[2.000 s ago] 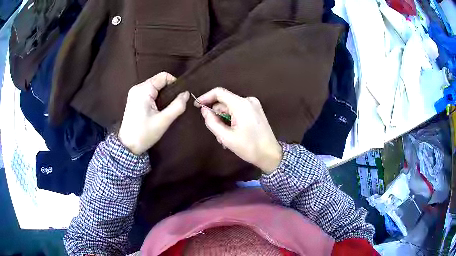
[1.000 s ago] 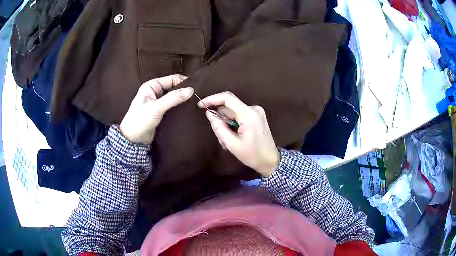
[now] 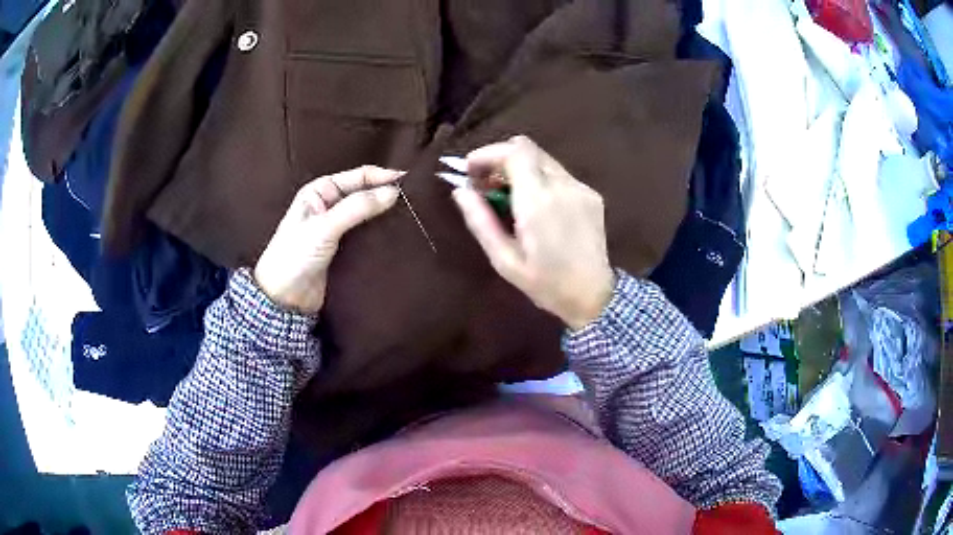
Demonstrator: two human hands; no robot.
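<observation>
My left hand (image 3: 326,232) pinches a thin needle (image 3: 417,218) between thumb and forefinger; the needle slants down to the right over the brown garment (image 3: 585,157). My right hand (image 3: 538,225) is just right of it and holds small snips (image 3: 498,195) with a green part in the palm; their two bright blades are apart and point left, above the needle. The blades are slightly blurred. A metal button (image 3: 247,41) sits on the brown cloth at the upper left, beside a pocket flap (image 3: 355,88). I cannot make out the thread.
Navy garments (image 3: 125,355) lie under the brown one on both sides. White cloth (image 3: 805,157) is at the right, with a red bag (image 3: 842,17) at the far edge. Clear plastic bags (image 3: 899,345) are beside the table at the lower right. A pink apron (image 3: 470,444) is at my front.
My right hand has let go of the needle, moved up and right, and now shows open snip blades. The needle now hangs from my left fingertips.
</observation>
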